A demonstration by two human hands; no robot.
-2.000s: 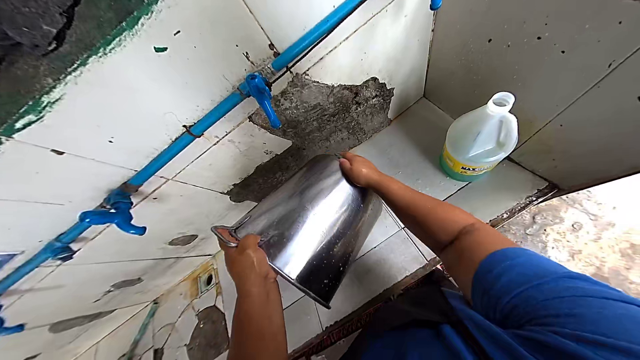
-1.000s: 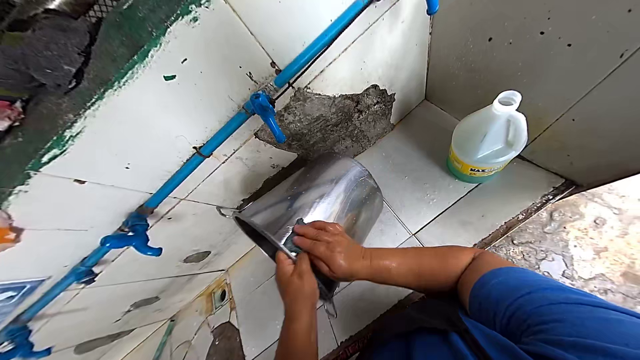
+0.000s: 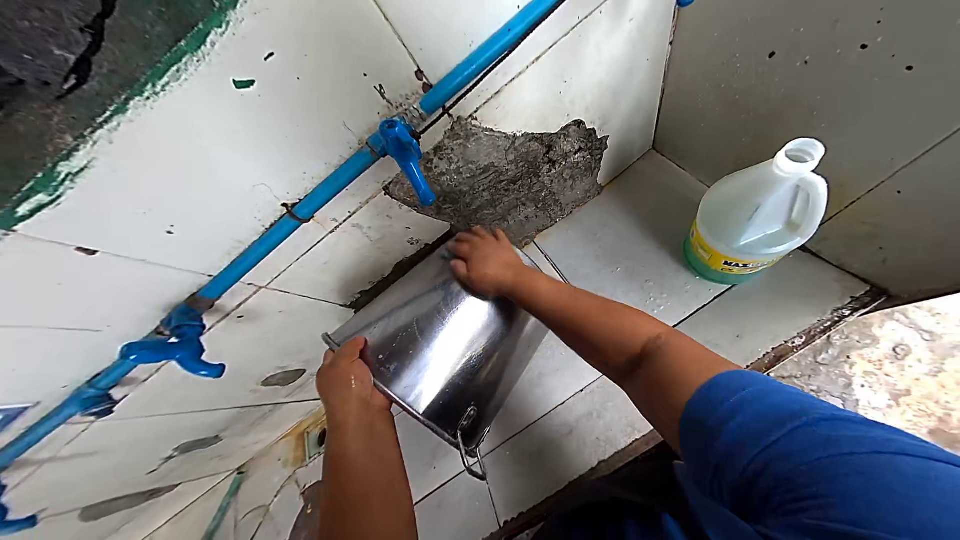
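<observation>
A shiny metal pot (image 3: 442, 345) lies on its side on the white tiled ledge, its rim toward the lower left. Wire handles show at the rim's two ends. My left hand (image 3: 352, 375) grips that rim near the left handle. Near the pot's far end, my right hand (image 3: 486, 262) rests on the upper side; something dark and grey may be under its fingers, but I cannot tell what. The inside of the pot is hidden.
A translucent plastic jug (image 3: 750, 217), uncapped, with green liquid low inside, stands at the right on the ledge (image 3: 630, 217). A blue pipe (image 3: 330, 187) with lever taps (image 3: 405, 161) runs along the tiled wall above the pot. Broken tile exposes rough cement (image 3: 517, 172) behind it.
One second ago both hands were together at the pot's rim. Since then my right hand has moved to the far end, and the pot has turned, bringing a handle into view at the lower rim.
</observation>
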